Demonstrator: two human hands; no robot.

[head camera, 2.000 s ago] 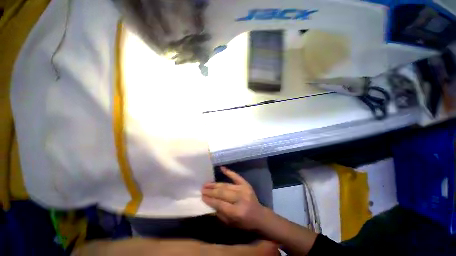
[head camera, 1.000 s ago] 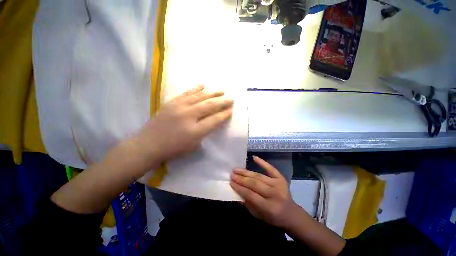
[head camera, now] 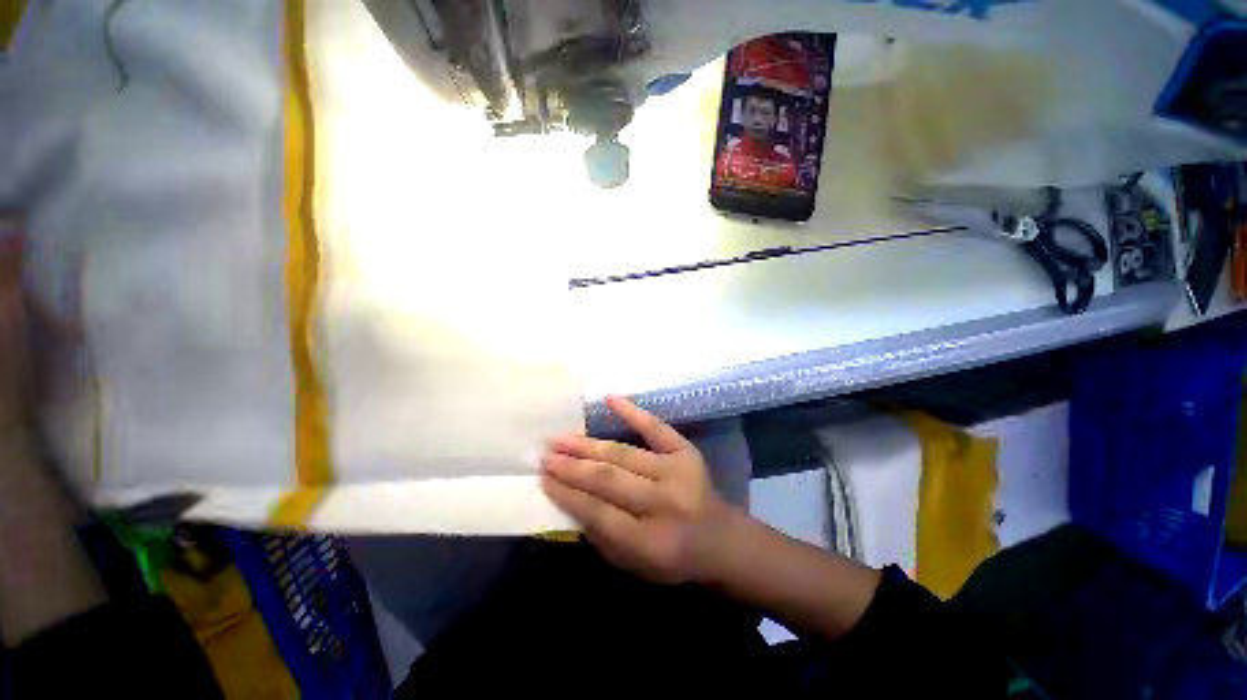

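The white fabric panel (head camera: 438, 397) lies over the machine table and hangs past its front edge. A narrow yellow strip (head camera: 304, 274) runs down it. My right hand (head camera: 636, 499) holds the panel's lower right corner, fingers on top and thumb hidden; one finger is spread away from the others. My left hand (head camera: 21, 342) is blurred at the far left edge, partly cut off, beside the panel's left part; its grip cannot be seen. The sewing machine's needle area (head camera: 568, 130) is above the panel, with bright glare below it.
A smartphone (head camera: 773, 130) with a lit screen lies right of the needle area. Black-handled scissors (head camera: 1060, 253) lie further right. A measuring strip (head camera: 875, 358) edges the table. Folded white and yellow pieces (head camera: 950, 499) are below it. Blue crates stand at left (head camera: 308, 602) and right (head camera: 1149, 465).
My left hand was lying on the middle of the panel and is now at the far left. My right hand stays at the corner. The camera view has shifted and tilted.
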